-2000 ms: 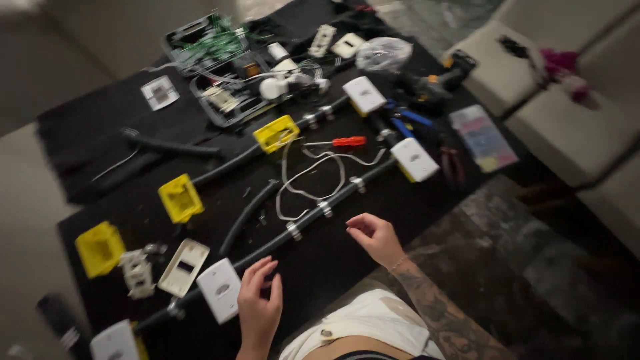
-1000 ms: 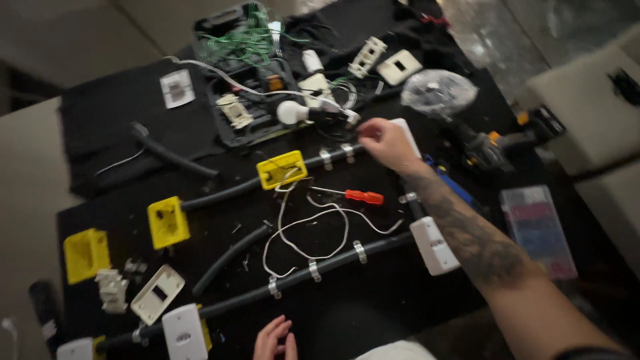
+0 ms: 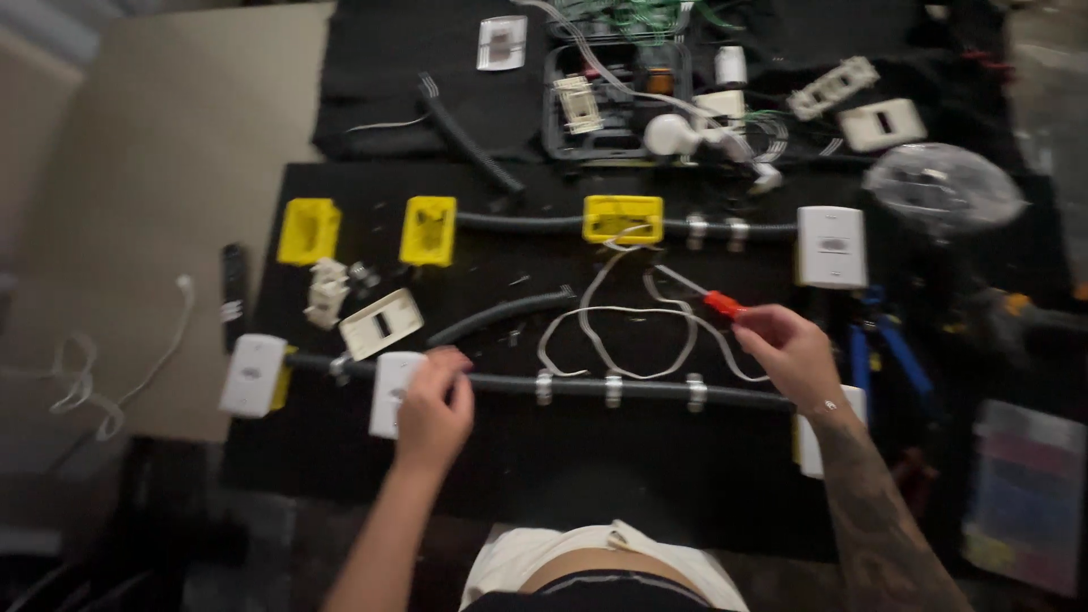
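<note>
My right hand (image 3: pixel 786 353) has its fingertips closed on the red handle of a screwdriver (image 3: pixel 722 303), whose shaft points up and left. My left hand (image 3: pixel 435 408) rests at the right edge of a white cover plate (image 3: pixel 391 395); whether it grips the plate is unclear. Black corrugated conduit (image 3: pixel 646 388) runs from there to another white plate (image 3: pixel 852 442), partly behind my right wrist, and metal clamps (image 3: pixel 613 388) hold it. White wire (image 3: pixel 595 340) loops from a yellow electrical box (image 3: pixel 623 219). Two more yellow boxes (image 3: pixel 428 230) (image 3: pixel 308 231) lie at left.
An open tool case (image 3: pixel 616 144), a white light bulb (image 3: pixel 670 134) and a bagged item (image 3: pixel 943 187) lie at the back. Blue-handled pliers (image 3: pixel 901 361) and a clear organizer box (image 3: pixel 1024 497) are at right. A loose cream plate (image 3: pixel 382 324) lies at left.
My right hand has come back from the upper white cover plate to the screwdriver's handle. My left hand has moved up to the lower-left cover plate. The view has shifted and turned.
</note>
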